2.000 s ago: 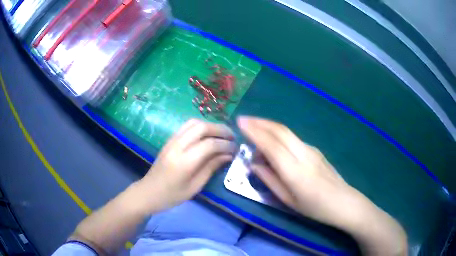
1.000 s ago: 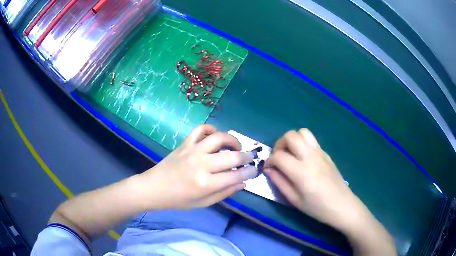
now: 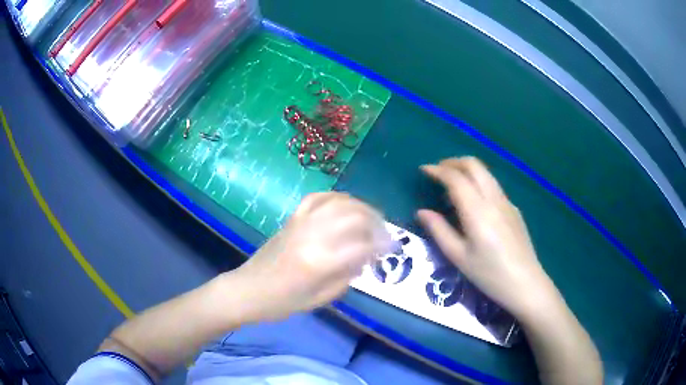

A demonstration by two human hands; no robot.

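Note:
A silvery fixture plate (image 3: 421, 295) with dark round cut-outs lies on the dark-green bench near its front edge. My left hand (image 3: 331, 244) is over the plate's left end, blurred, with fingers curled; whether it holds a small part cannot be told. My right hand (image 3: 481, 225) is above the plate's right part, thumb and fingers apart, with nothing visible between them. It hides part of the plate's far edge. A loose pile of copper-red wire coils (image 3: 320, 131) lies on the bright green mat (image 3: 241, 98), beyond my left hand.
Clear plastic trays (image 3: 143, 71) with red strips (image 3: 105, 36) across them stand left of the mat. A few small metal bits (image 3: 210, 137) lie on the mat near the trays. Blue tape lines the bench edges (image 3: 180, 197). A pale curved rail (image 3: 556, 83) runs behind.
My hands have moved apart from their place close together over the plate. My right hand has lifted and opened. More of the plate and its cut-outs now shows.

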